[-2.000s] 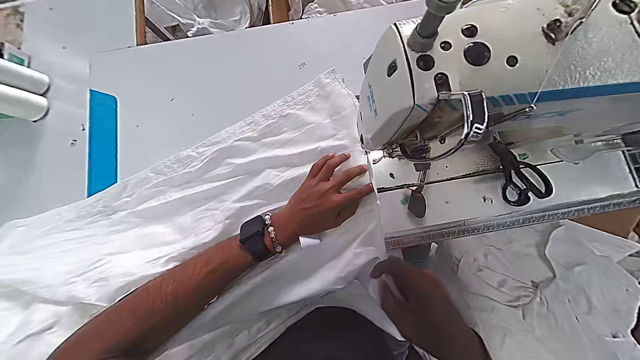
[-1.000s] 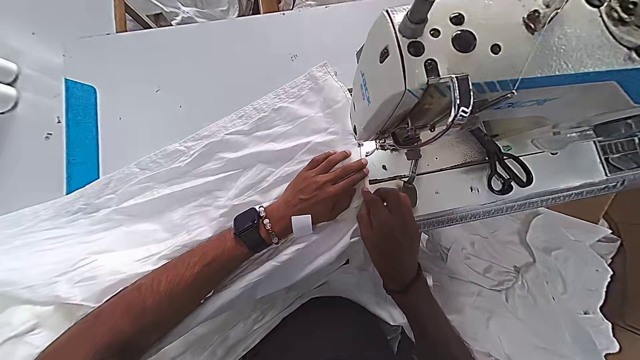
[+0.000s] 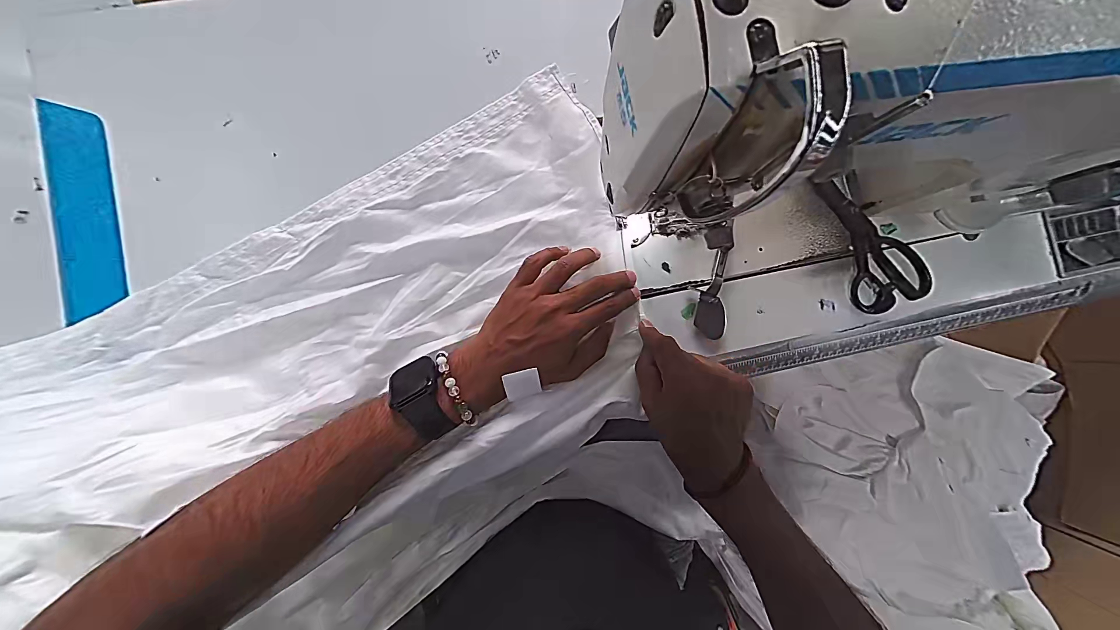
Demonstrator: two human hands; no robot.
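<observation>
White fabric with a stitched hem along its upper edge spreads over the sewing table, its right edge running up to the lit needle area of a Jack sewing machine. My left hand lies palm down on the cloth, fingers apart, fingertips near that edge just below the needle area. Close beside it, my right hand pinches the fabric edge between thumb and finger. A small white tag shows by my left wrist. The presser foot is hard to make out in the glare.
Black-handled scissors rest on the machine bed, right of a metal lever. A measuring tape strip runs along the bed's front edge. More white cloth lies below it, beside brown cardboard. A blue panel marks the table's left.
My right hand has moved up from lower on the cloth to the fabric edge beside my left hand, which stays flat on the cloth.
</observation>
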